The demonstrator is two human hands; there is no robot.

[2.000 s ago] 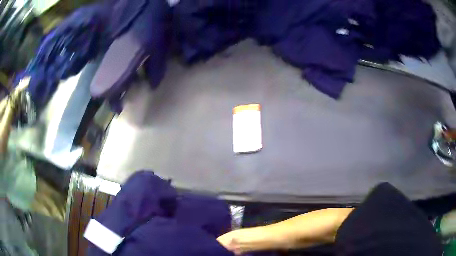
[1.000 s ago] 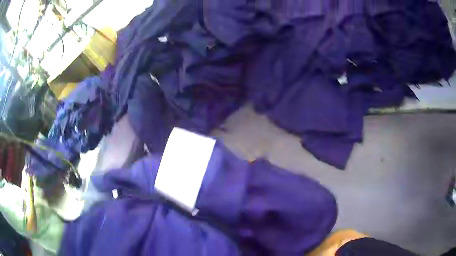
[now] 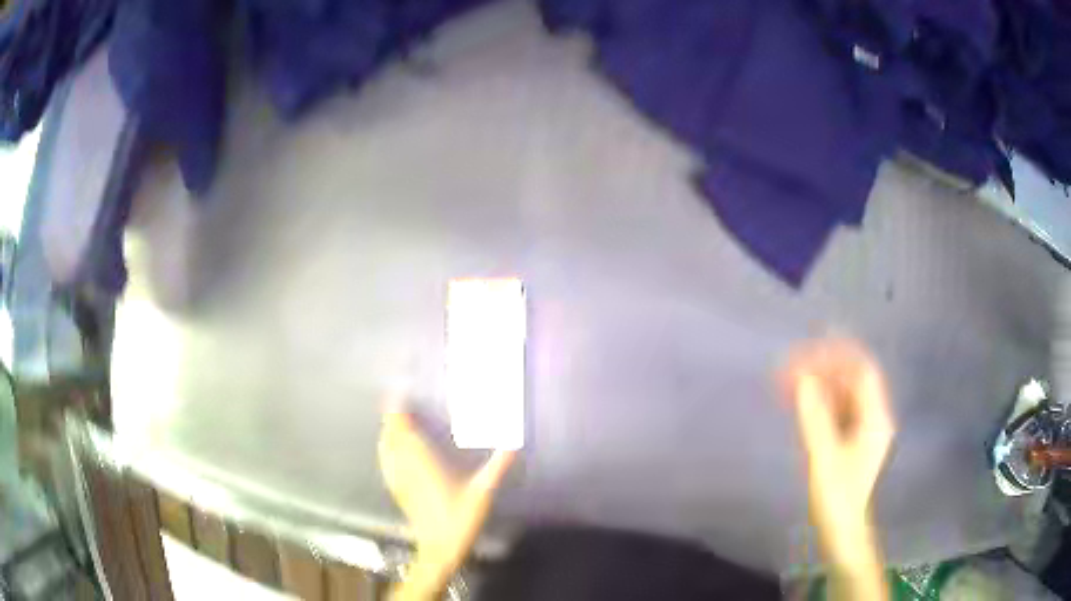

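A smartphone (image 3: pixel 486 366) with a bright white screen lies on the grey table (image 3: pixel 658 387). My left hand (image 3: pixel 437 475) is at its lower end, thumb and fingers spread. The thumb tip is at the phone's lower right corner, and the fingertips are left of the phone with a gap. My right hand (image 3: pixel 843 393) is over the table far to the right, blurred, its fingers curled. Nothing shows in it, but the blur hides whether the fingertips meet.
Navy-purple garment pieces (image 3: pixel 775 129) cover the table's far side, with small white tags among them. A padded mauve board (image 3: pixel 80 176) is at the far left. Brown slats with a metal edge (image 3: pixel 253 564) are at the lower left. A shiny object (image 3: pixel 1034 446) is at the right edge.
The purple bundle with the white ticket, large in front one second ago, is out of view. The view has tilted down. The phone shows again, and both hands are now over the table.
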